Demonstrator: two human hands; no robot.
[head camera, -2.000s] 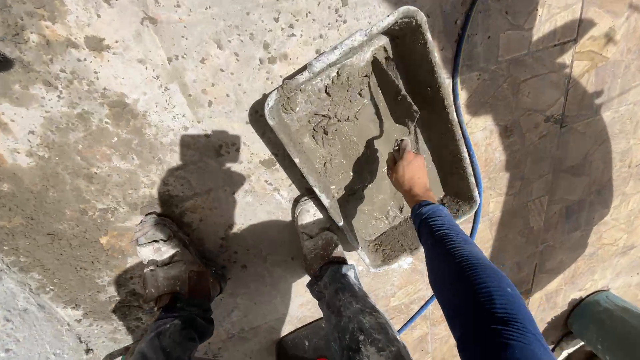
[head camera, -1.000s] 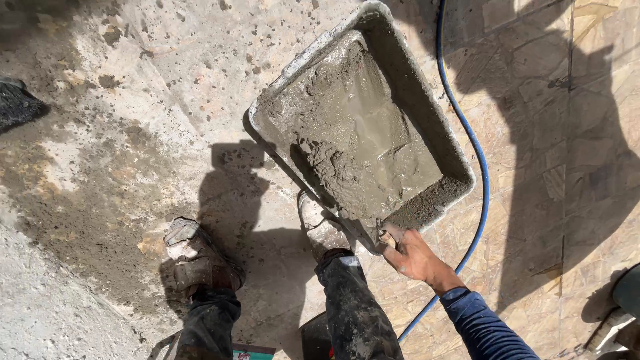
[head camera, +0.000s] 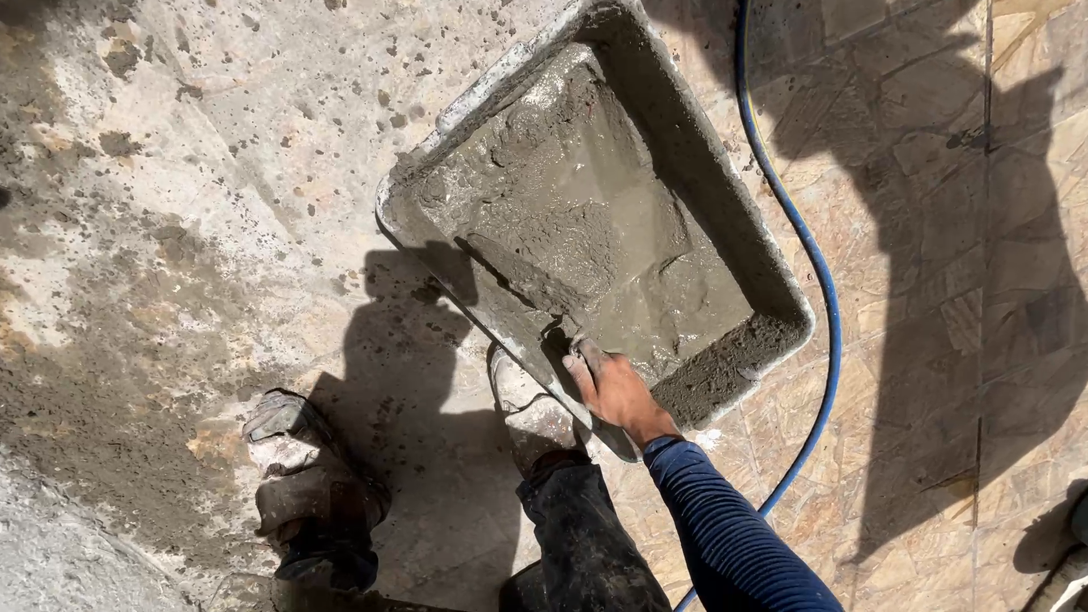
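Wet grey mortar (head camera: 612, 229) fills much of a rectangular mixing trough (head camera: 769, 246) with a caked rim. My right hand (head camera: 616, 387) reaches over the trough's near edge, its fingers closed round the handle of what looks like a trowel. The blade sits low in the mortar and is mostly hidden, close to the trough's near-left wall. A ridge of mortar is heaped beside it. My left hand is outside the view.
A blue hose (head camera: 820, 263) curves along the trough's right side over stone-patterned flooring. My splattered shoes (head camera: 297, 459) stand at the trough's near-left side on mortar-stained ground. Dark objects lie at the bottom right edge.
My right hand has moved from the trough's near corner further in along its near-left side. Two seconds ago it held the trowel near the trough's right side, with the blade in plain view.
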